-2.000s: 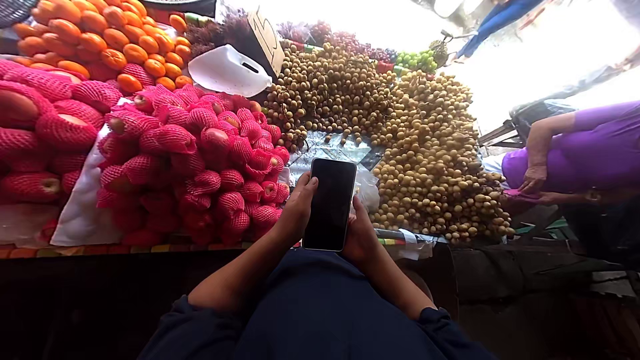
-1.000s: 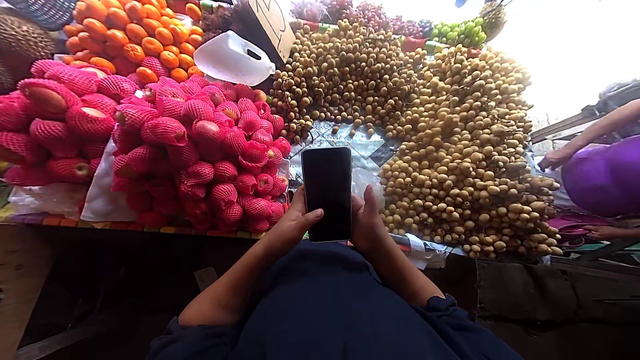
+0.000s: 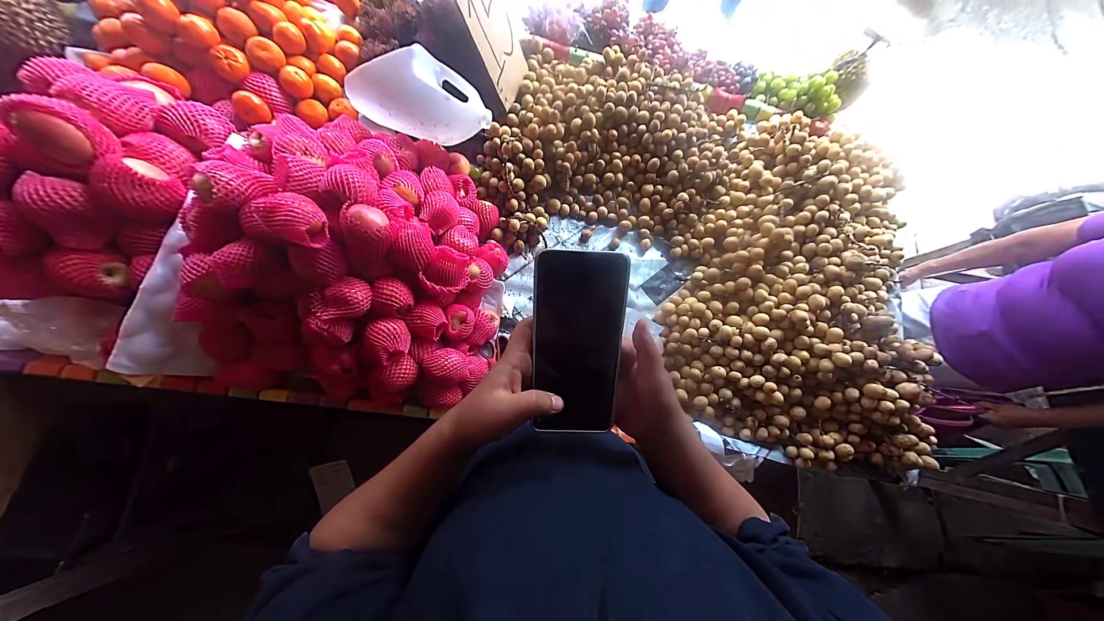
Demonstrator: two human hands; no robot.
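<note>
A smartphone with a dark screen stands upright in the middle of the view, held in front of my body. My left hand grips its left side, the thumb lying over the lower left of the screen. Along its right edge rests my right hand, thumb pointing up and fingers hidden behind the phone. Behind it, clear plastic lies on the stall. Fruits in pink foam nets are heaped to the left, and bunches of small tan longan-like fruit to the right.
Orange fruits, a cut white plastic jug and a cardboard box are farther back. Green grapes sit at the back right. A person in purple is at the right edge. The stall's edge runs before me.
My left thumb has moved from the phone's side onto the lower part of its screen. The view has shifted somewhat to the right and down-tilt cannot be told; the phone stays in both hands.
</note>
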